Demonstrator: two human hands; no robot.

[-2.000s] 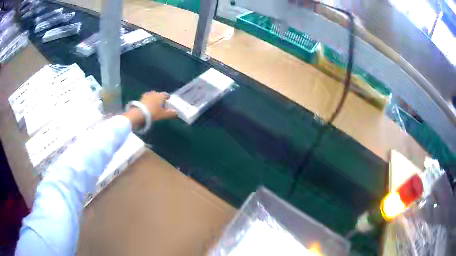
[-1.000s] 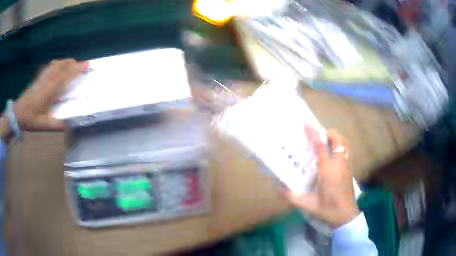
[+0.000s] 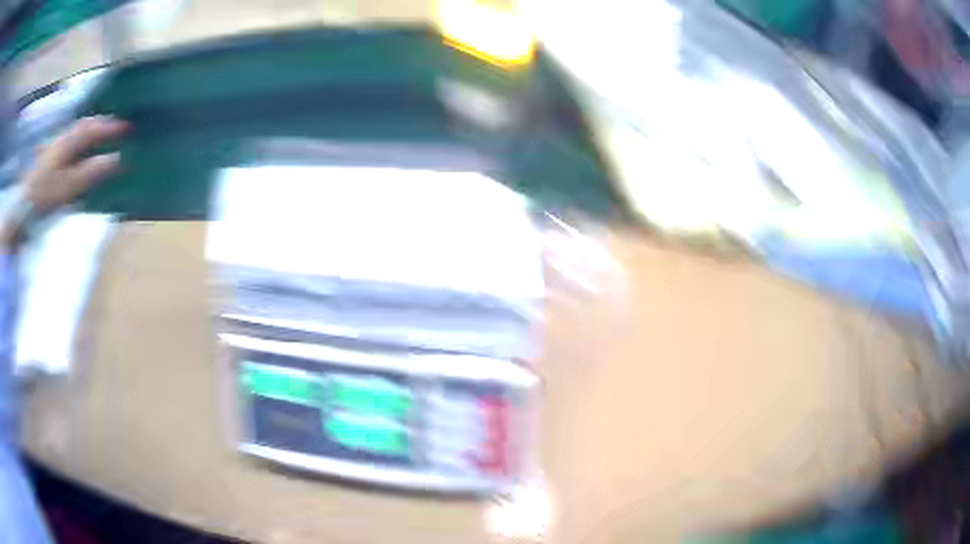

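Note:
The whole view is blurred. A white toothbrush box lies flat across the pan of the digital weighing scale, whose displays glow green. My left hand is at the far left, over the near edge of the belt, with fingers apart and nothing seen in it. Another white box lies on the bench just below my left hand, partly covered by the sleeve. My right hand is out of the picture.
The green conveyor belt runs behind the scale. The signal light glows yellow beyond it. Film-wrapped boxes lie at the upper right, with a blue edge below them. The brown cardboard bench cover surrounds the scale. Something green shows at the bottom right.
The box from my left hand now rests on the scale, and that hand has moved up and left, away from it. My right hand and its box have left the picture.

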